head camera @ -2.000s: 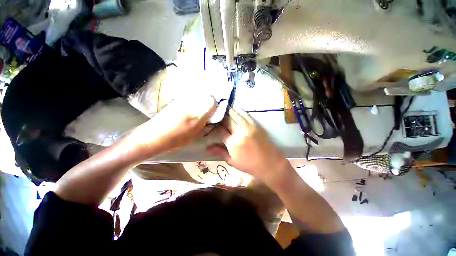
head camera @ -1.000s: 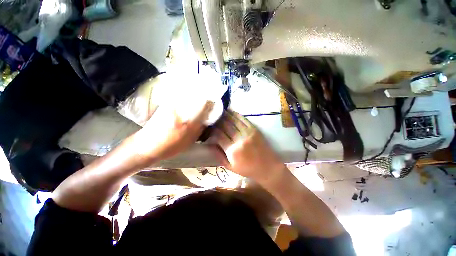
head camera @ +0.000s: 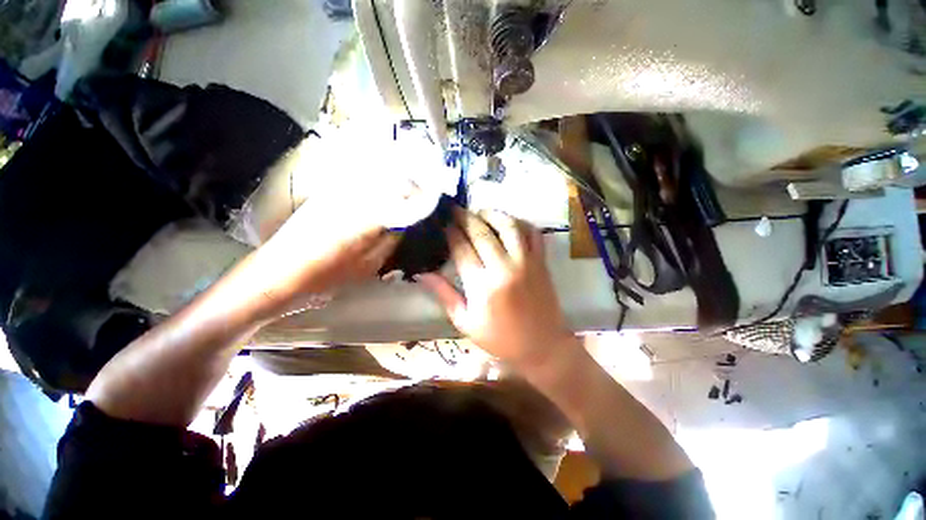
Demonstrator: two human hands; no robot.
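Note:
A dark strip of cloth (head camera: 424,246) lies between my hands, just in front of the presser foot and needle (head camera: 462,152). My left hand (head camera: 355,229) lies on the white lining (head camera: 381,168) left of the needle; its fingers are washed out by glare. My right hand (head camera: 503,279) has its fingertips on the strip's right edge, thumb apart; whether it pinches the cloth is unclear. The dark garment shell (head camera: 91,223) is heaped at the left, joined to the lining. The cream sewing machine head (head camera: 650,61) stands above.
Scissors with blue-purple handles (head camera: 607,239) and a bundle of dark straps (head camera: 701,254) lie right of the needle, over a flat tan strip (head camera: 582,229). A spool-like tube (head camera: 185,12) is at the back left. Scraps (head camera: 726,391) lie on the floor.
The garment has shifted a little left. More of the dark strip now shows between my hands. My right fingers are more spread, and my left hand has moved slightly back toward the machine.

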